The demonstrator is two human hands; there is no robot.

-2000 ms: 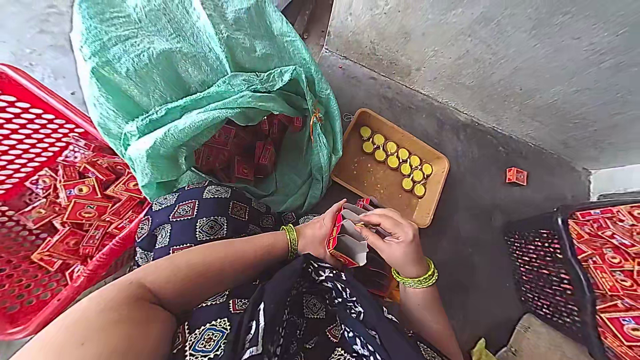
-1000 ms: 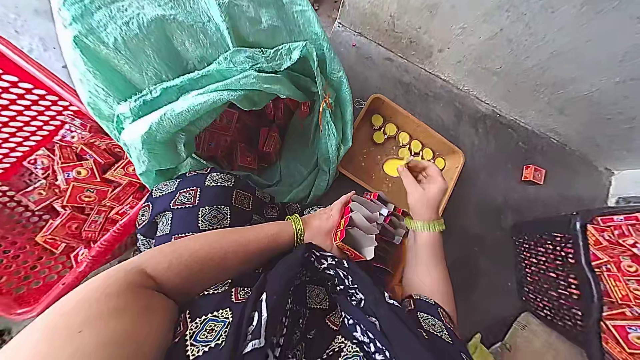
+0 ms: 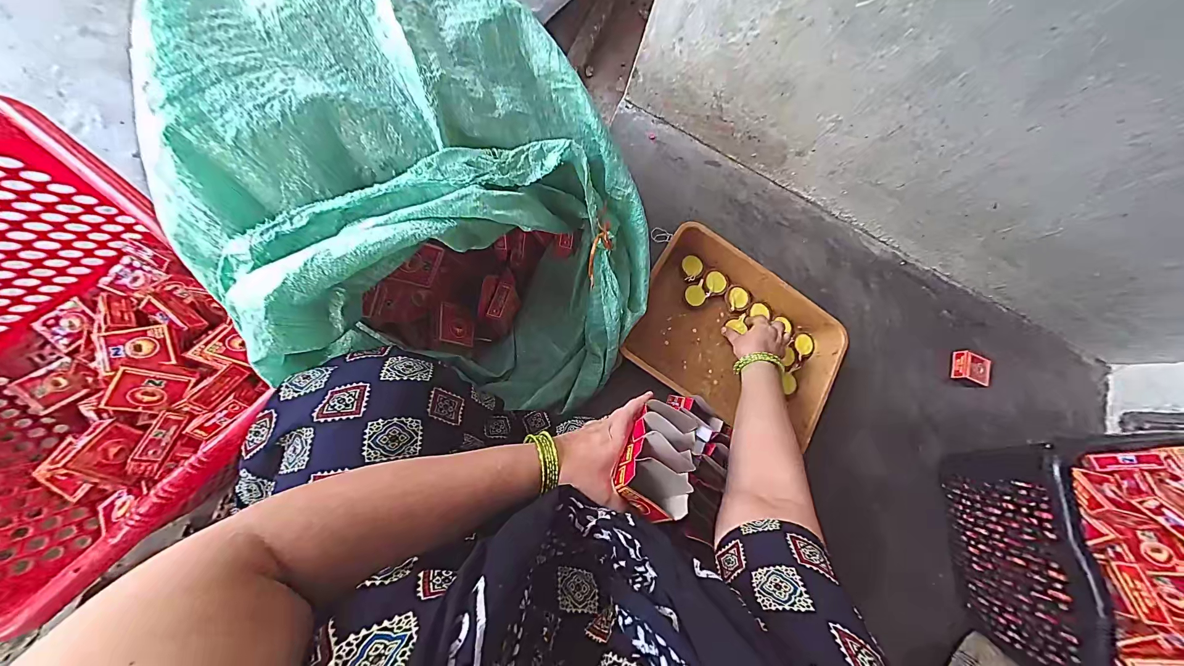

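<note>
My left hand (image 3: 601, 458) holds several small red cardboard boxes (image 3: 661, 462) side by side, their grey flaps standing up, over my lap. Up and to the right, my right hand (image 3: 757, 338) reaches into a brown plastic tray (image 3: 684, 356) on the floor, its fingers at the small round yellow-topped pieces (image 3: 737, 298). Whether it has hold of one cannot be told. More of these pieces lie in a loose band across the tray. Green bangles circle both wrists.
A green woven sack (image 3: 305, 120) gapes open, with red boxes (image 3: 453, 319) inside. At left stands a red perforated basket (image 3: 55, 185) of red boxes, at lower right a black crate (image 3: 1008, 546) of them. One red box (image 3: 970, 367) lies on the floor near the wall (image 3: 943, 139).
My right hand has moved from the boxes by my left hand out to the tray. The tray holds fewer yellow-topped pieces than two seconds ago. My left hand keeps holding the boxes.
</note>
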